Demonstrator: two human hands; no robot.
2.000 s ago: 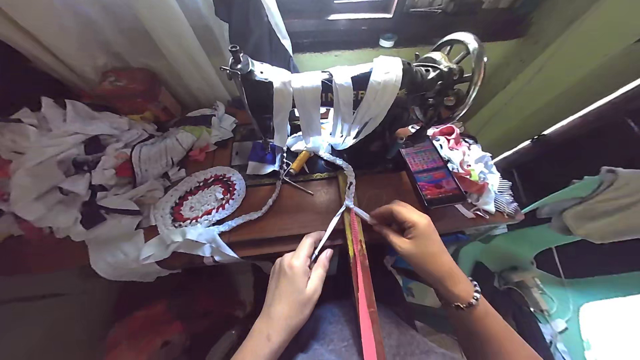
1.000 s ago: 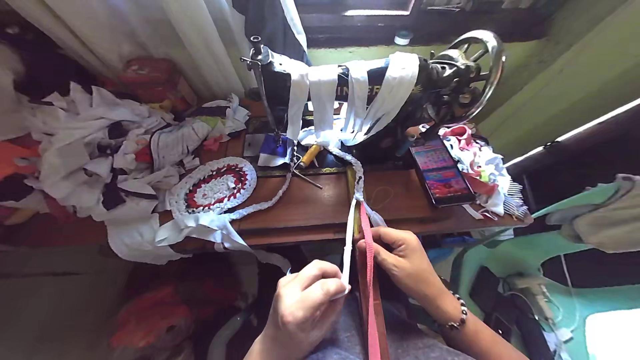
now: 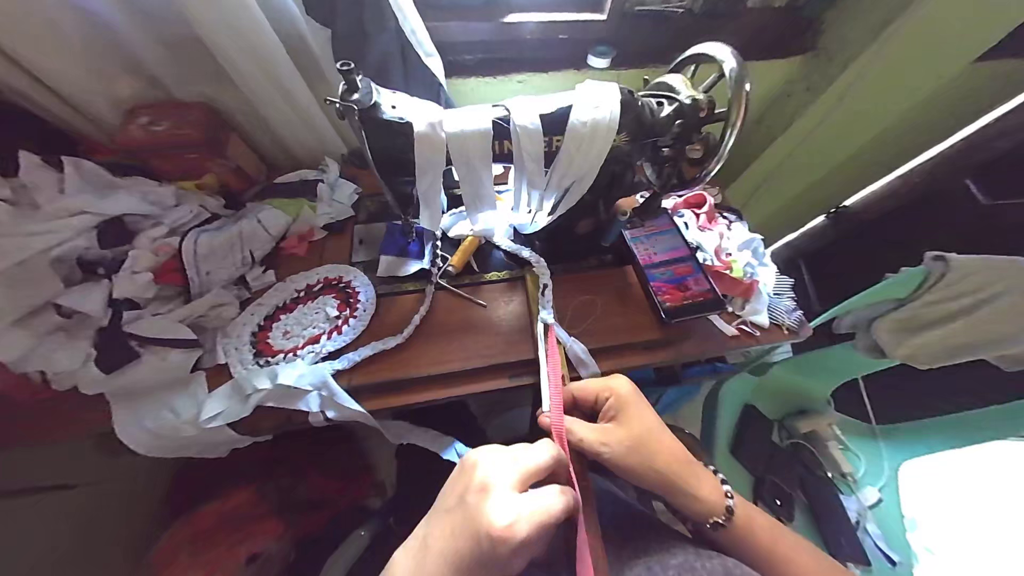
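A braid of white fabric strips [image 3: 538, 268] runs down from a black sewing machine [image 3: 640, 120], whose arm is draped with white cloth strips [image 3: 468, 152]. Below the braid hang a pink ribbed strip [image 3: 557, 392] and a narrow white strip [image 3: 545, 368]; a greyish strip [image 3: 578, 352] hangs loose to their right. My right hand [image 3: 620, 428] pinches at the strips with thumb and forefinger. Lower and to its left, my left hand [image 3: 508, 496] is closed beside the pink strip; its fingertips are hidden. On the left lies an oval braided piece in white and red [image 3: 300, 320].
White cloth scraps [image 3: 152, 256] are heaped at the left of the wooden table [image 3: 612, 304]. A phone [image 3: 670, 264] with a lit screen lies at the right by more scraps [image 3: 732, 256]. A yellow-handled tool [image 3: 464, 254] sits near the machine. A green plastic chair [image 3: 848, 408] stands at right.
My left hand has come in toward the right hand and the pink strip. The right hand has moved down from the braid's lower end along the strips. The greyish strip now hangs free.
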